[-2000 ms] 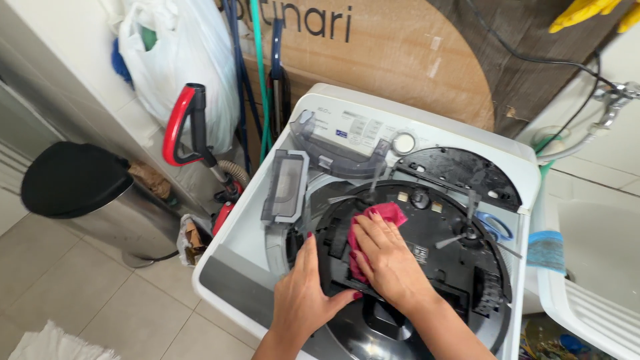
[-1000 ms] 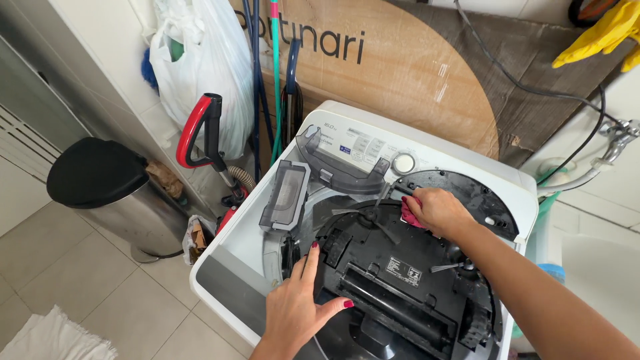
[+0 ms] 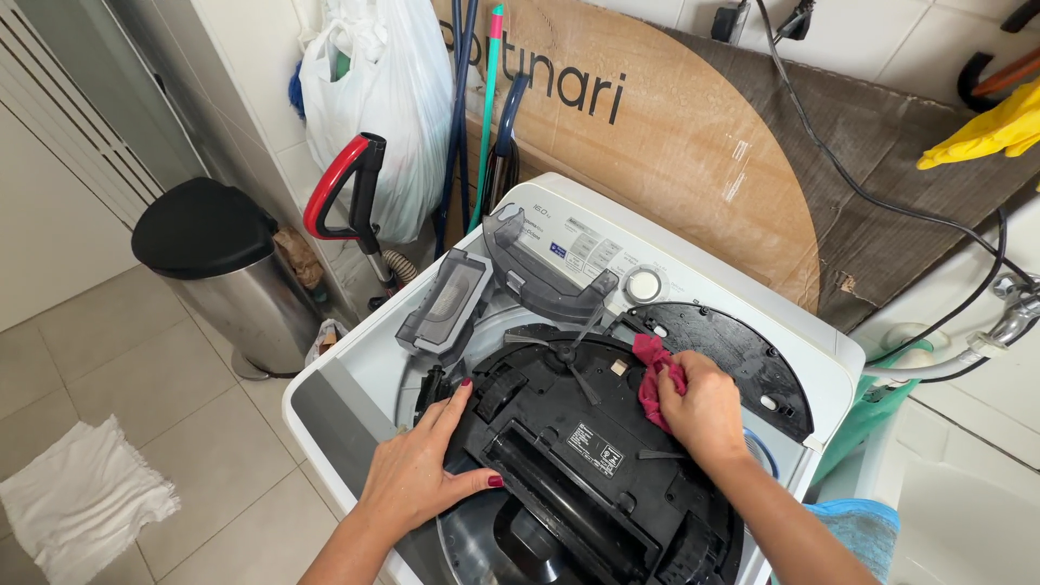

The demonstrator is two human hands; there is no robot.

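A black robot vacuum cleaner (image 3: 561,398) lies with its underside up on the top-loading washing machine (image 3: 341,463). My right hand (image 3: 703,406) grips a crumpled dark pink cloth (image 3: 654,378) against the vacuum's upper right edge. On the vacuum's left side rests my left hand (image 3: 422,463), thumb and fingers spread beside a wheel. Side brushes (image 3: 569,353) stick out near the top of the underside. Behind the vacuum lie a grey translucent curved part (image 3: 548,284) and a black half-round plate (image 3: 731,366). A grey dustbin part with a filter (image 3: 447,305) stands at the left.
A steel pedal bin (image 3: 236,301) and an upright handle with a red grip (image 3: 337,191) stand at the left. A white cloth (image 3: 89,496) lies on the floor. Cardboard (image 3: 650,146) leans behind the washer. At the right are a tap (image 3: 1016,317), a sink (image 3: 967,504) and yellow gloves (image 3: 987,130).
From the middle of the vacuum, my right hand moved with the cloth to its upper edge, then slightly down. My left hand stays at the left side.
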